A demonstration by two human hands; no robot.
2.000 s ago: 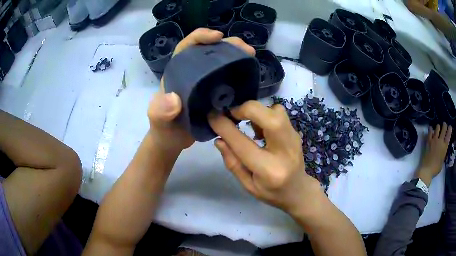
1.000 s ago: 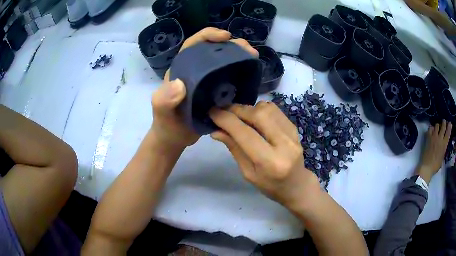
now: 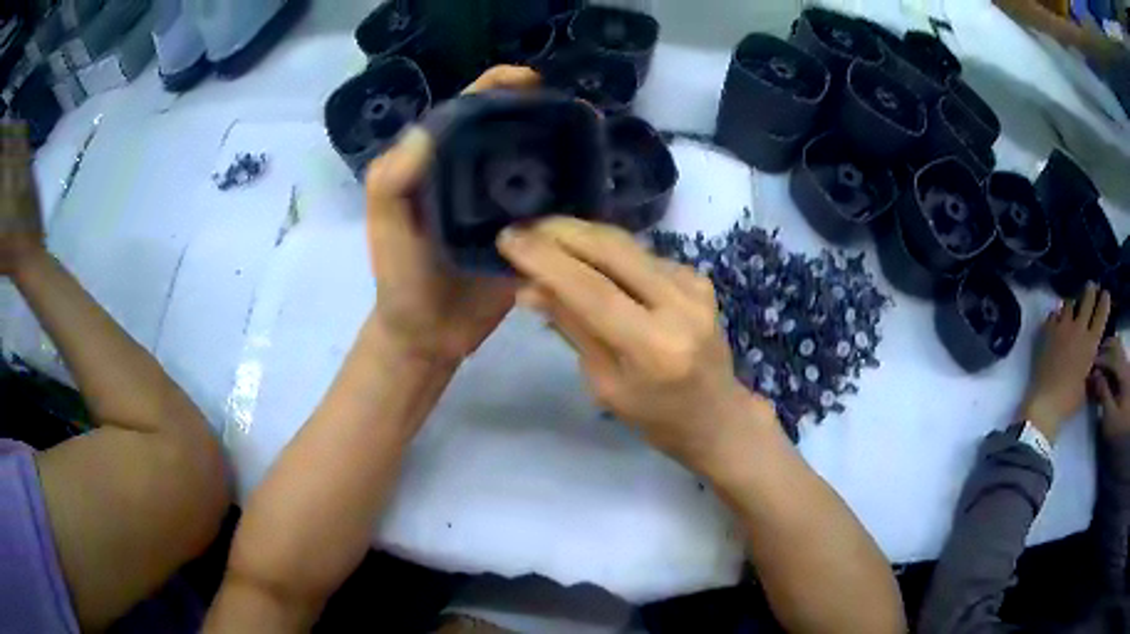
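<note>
A dark cup-shaped housing (image 3: 521, 183) is held up in front of me, its open end facing me and the round hub visible inside. My left hand (image 3: 415, 248) grips it around its left side and from behind. My right hand (image 3: 638, 316) has its fingertips at the lower rim of the opening. Whether the right fingers hold a small part is hidden, and the housing is slightly blurred. A large loose heap of small dark clips (image 3: 793, 325) lies to the right of my right hand.
More housings (image 3: 378, 109) stand behind my hands, and a larger cluster (image 3: 948, 211) stands at the right. A small group of clips (image 3: 240, 171) lies at left. A neighbour's arm (image 3: 105, 334) is at left; another person's hand (image 3: 1068, 353) rests at right.
The housing has moved slightly left and up and its opening has turned more towards me. My right fingers have drawn back towards its rim. The left neighbour's forearm and hand have come into view.
</note>
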